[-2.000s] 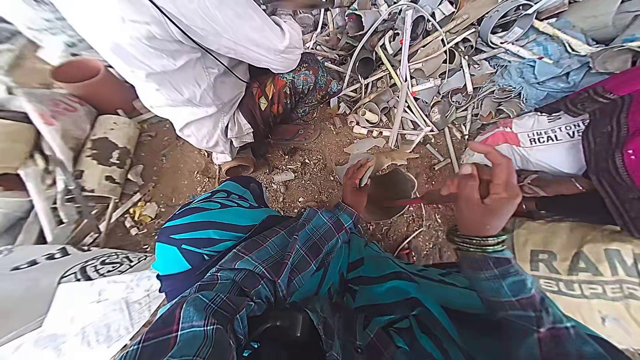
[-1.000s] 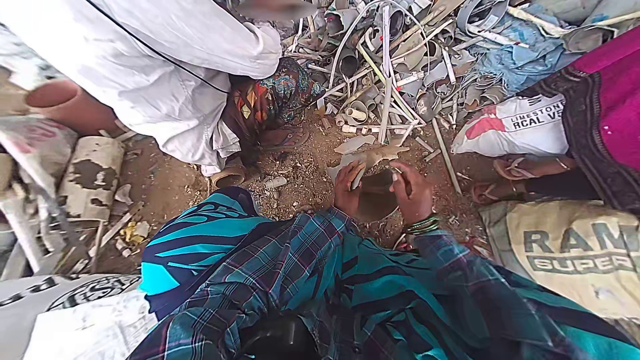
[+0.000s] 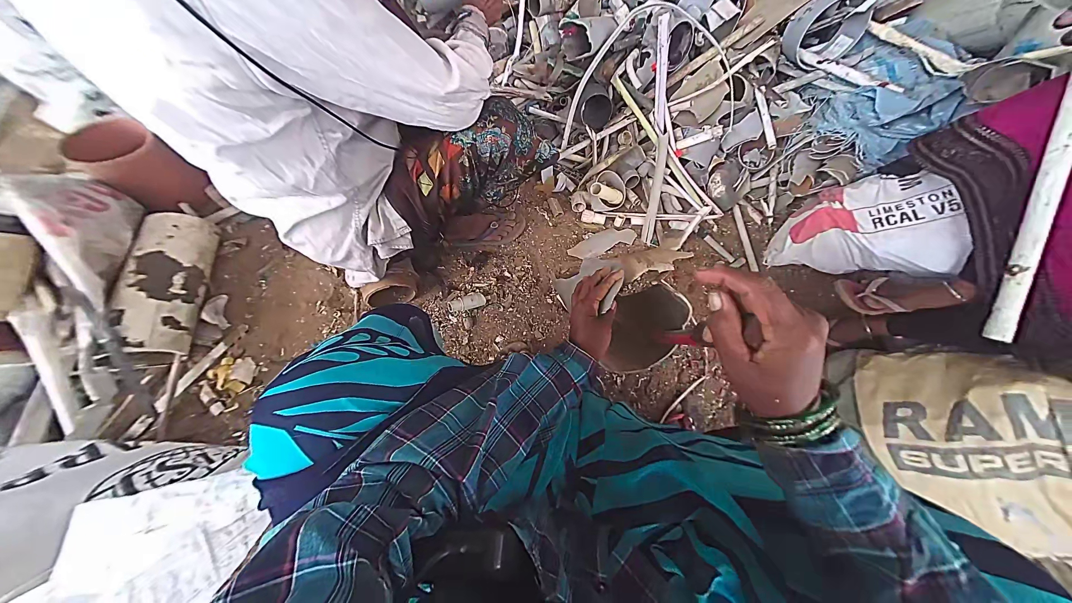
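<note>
My left hand (image 3: pixel 595 310) grips a greyish broken piece of pipe (image 3: pixel 613 293) at the left rim of a wide, short pipe section (image 3: pixel 646 331) in front of my knees. Flat broken shards (image 3: pixel 641 261) lie just beyond it. My right hand (image 3: pixel 762 339), with green bangles at the wrist, is raised to the right of the pipe section. Its fingers are curled around a thin red object (image 3: pixel 680 337) that points left over the pipe's opening. The far end of the red object is blurred, and its kind cannot be told.
A co-worker in a white shirt (image 3: pixel 310 100) squats at the upper left, and another's sandalled foot (image 3: pixel 904 295) is at the right. A heap of scrap pipes (image 3: pixel 662 126) lies ahead. Printed sacks (image 3: pixel 963 444) flank me. A brown pipe (image 3: pixel 138 163) lies at the left.
My right hand was lower and close to the pipe section one second ago; now it is raised and farther right. My left hand has stayed at the pipe's left side. A white pipe has appeared at the right edge.
</note>
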